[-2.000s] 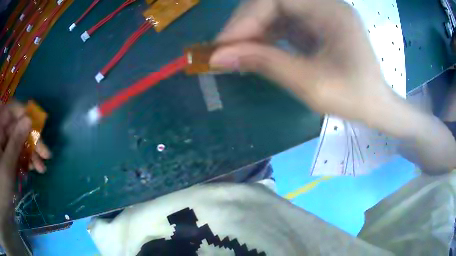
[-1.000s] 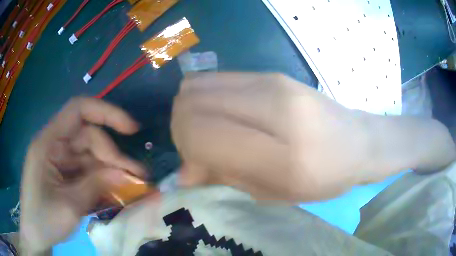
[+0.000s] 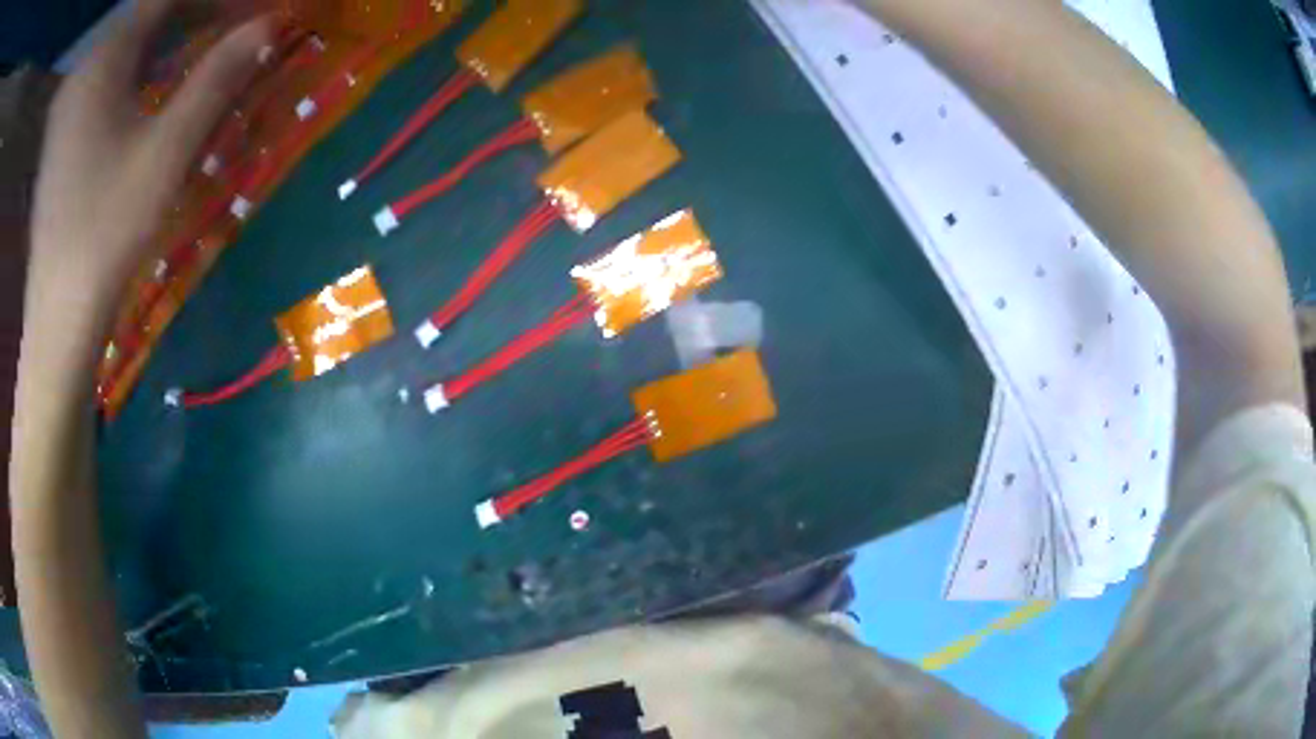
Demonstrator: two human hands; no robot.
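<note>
Several orange flexible circuits with red wires and white plugs lie in a slanting row on the green bench. The lowest circuit (image 3: 707, 406) is just below a clear tape piece (image 3: 717, 331); a shiny circuit (image 3: 647, 273) lies above the tape. A lone circuit (image 3: 335, 324) lies further left. My left hand (image 3: 170, 90) is at the top left over the pile of orange pieces (image 3: 354, 72); whether it grips one is unclear. My right forearm crosses the upper right; the hand is beyond the top edge.
White label sheets (image 3: 1010, 274) with small dark squares lie on the right under my right forearm and overhang the bench edge. A small round white and red bit (image 3: 579, 520) is on the bench near its front. Blue floor with a yellow line (image 3: 989, 635) shows below.
My hands have parted from the front of the bench, left to the pile, right out past the top. The lowest circuit and the lone left one now lie released on the bench. The view has shifted.
</note>
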